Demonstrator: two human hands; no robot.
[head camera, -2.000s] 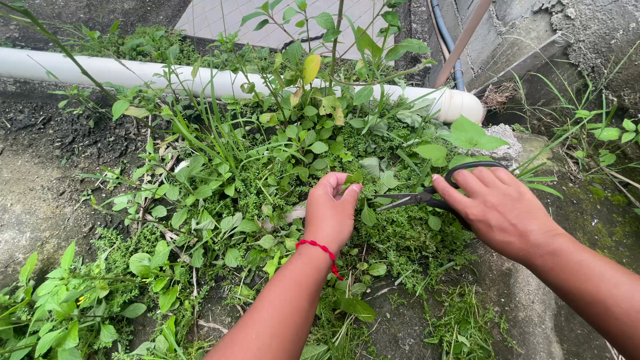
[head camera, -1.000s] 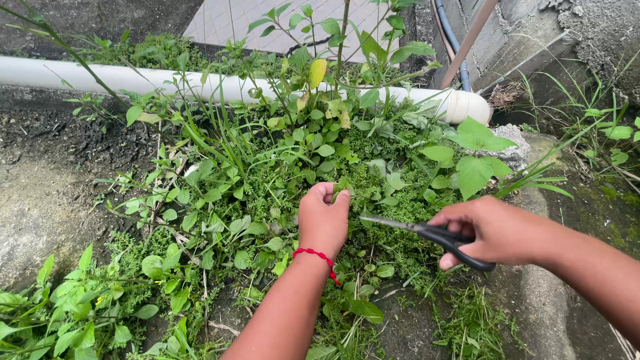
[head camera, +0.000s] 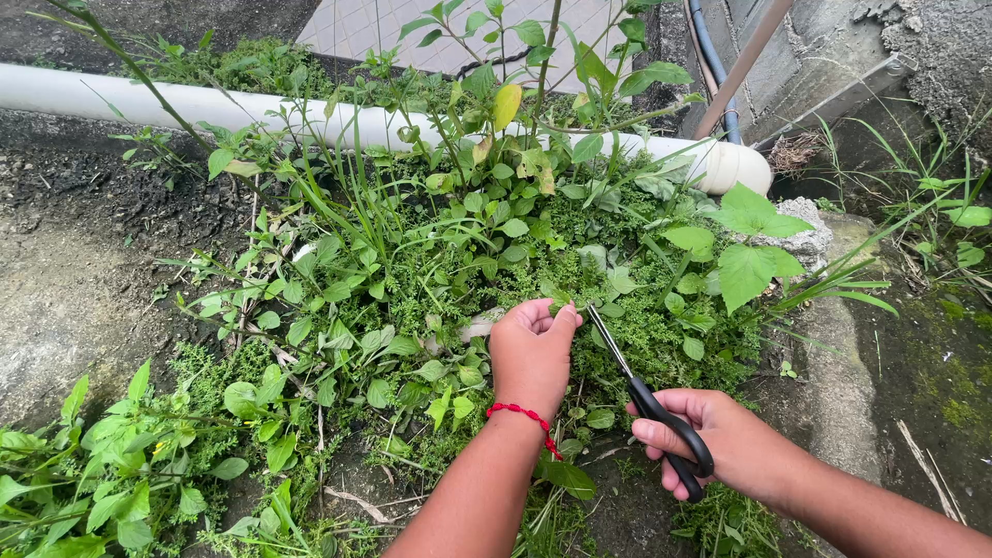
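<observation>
My left hand (head camera: 533, 353), with a red braided bracelet (head camera: 527, 415) at the wrist, pinches a small green leaf sprig (head camera: 556, 296) between thumb and fingertips. My right hand (head camera: 697, 438) holds black-handled scissors (head camera: 632, 380) by their loops. The metal blades point up and left, look nearly closed, and their tips lie just right of the left fingertips. Low leafy weeds (head camera: 496, 225) surround both hands; whether a stem lies between the blades cannot be told.
A white plastic pipe (head camera: 232, 108) crosses behind the weeds and ends in a cap or elbow (head camera: 732, 167). A rough stone (head camera: 802, 232) lies near that end. Behind it stand a block wall (head camera: 821, 46), a brown pole (head camera: 744, 70) and a blue hose (head camera: 721, 70). Bare soil (head camera: 93, 271) lies left.
The scissors have turned from pointing left to pointing up and left, and the right hand has dropped lower. The left hand stays pinched among the weeds.
</observation>
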